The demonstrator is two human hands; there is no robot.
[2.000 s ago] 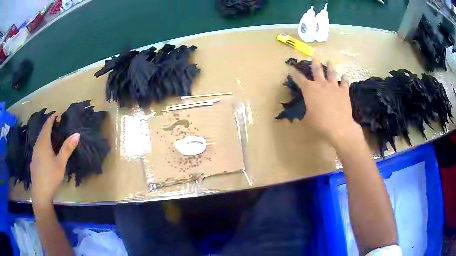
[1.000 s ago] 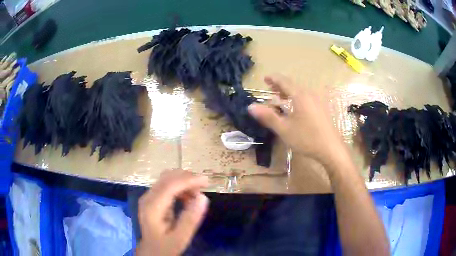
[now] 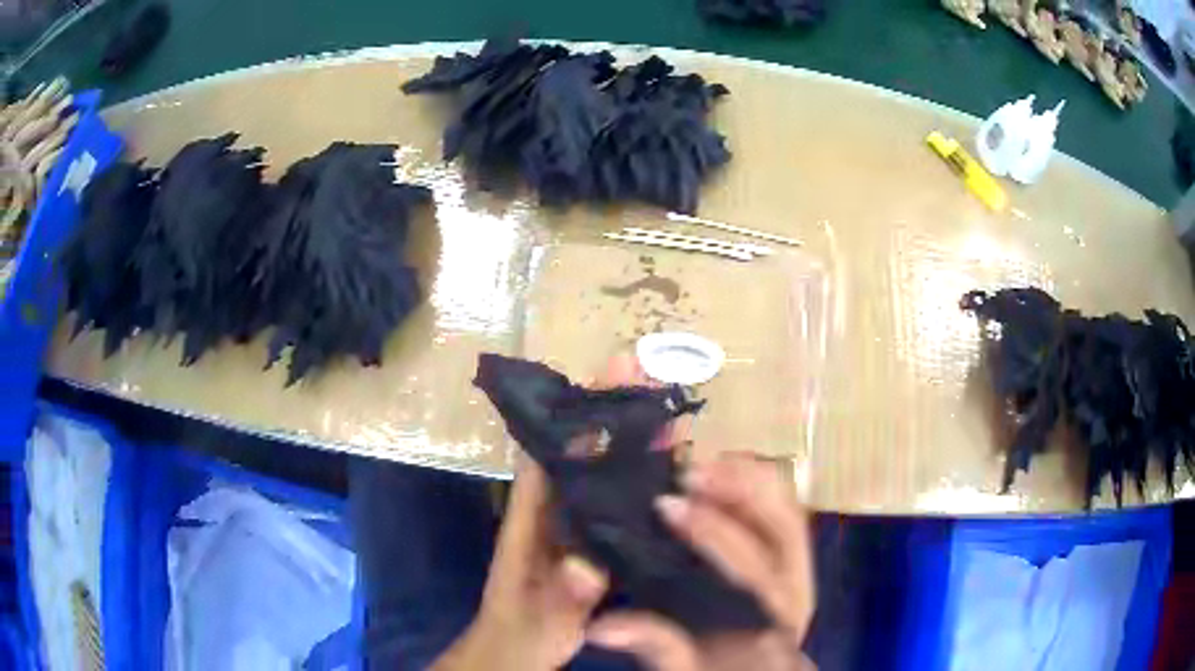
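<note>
A soft black ragged cape piece (image 3: 629,505) is held in both hands over the board's front edge, below the dish. My left hand (image 3: 537,583) grips it from the left and below. My right hand (image 3: 747,537) grips it from the right, fingertips on its surface. Some fingers are hidden behind the piece, and the hands are slightly blurred. A small white oval dish (image 3: 680,357) sits on the cardboard pad (image 3: 577,315), with the tip of a thin stick showing at its right. Several pale sticks (image 3: 695,241) lie above the dish.
Stacks of black pieces lie at the left (image 3: 236,249), top (image 3: 577,125) and right (image 3: 1094,380). White bottles (image 3: 1020,139) and a yellow tool (image 3: 967,172) are at upper right. Blue bins stand below the board at left (image 3: 131,564) and right (image 3: 924,603).
My right hand has brought a black piece from the right side to the front edge. My left hand has left the left stack and now holds the piece too. The view has shifted right.
</note>
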